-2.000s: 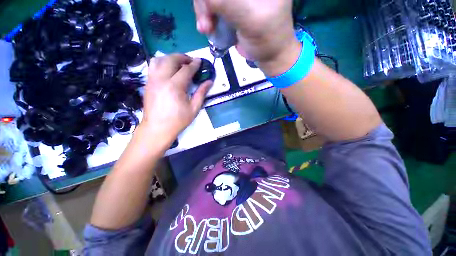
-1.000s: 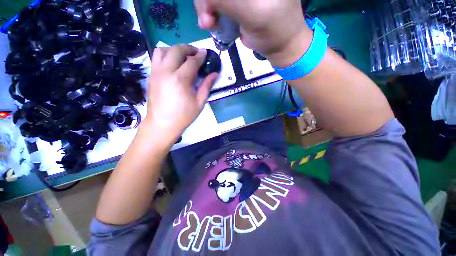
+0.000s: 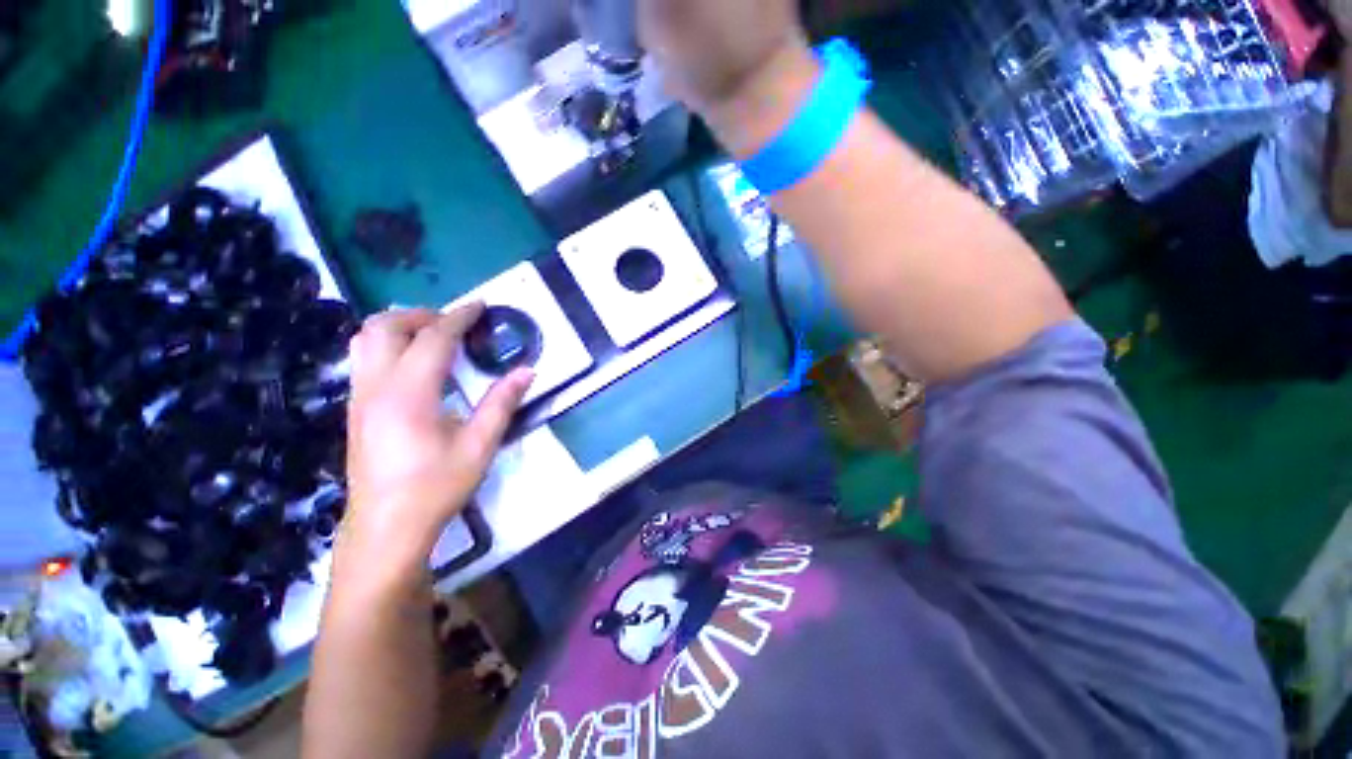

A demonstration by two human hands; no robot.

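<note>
A round black housing (image 3: 504, 340) sits in the round hole of the left white block of the holding fixture (image 3: 605, 344). The right block's hole shows dark. My left hand (image 3: 420, 398) rests at the left block with thumb and fingers around the housing. My right hand (image 3: 722, 48), above a blue wristband, is at the top edge and partly cut off. It holds the grey electric screwdriver (image 3: 608, 24), whose lower end is at the screw feeder (image 3: 512, 89). The screwdriver's tip is hard to make out.
A large heap of black housings (image 3: 178, 400) lies on a white sheet at the left. Small black pieces (image 3: 389, 234) lie on the green mat. Clear plastic trays (image 3: 1097, 89) are stacked at the upper right. A blue hose (image 3: 137, 163) runs at the upper left. A cardboard box (image 3: 875, 389) is below the bench edge.
My right hand has moved with the screwdriver from above the fixture up to the feeder. My left hand stays at the housing. The view has shifted and turned, showing both blocks and the feeder.
</note>
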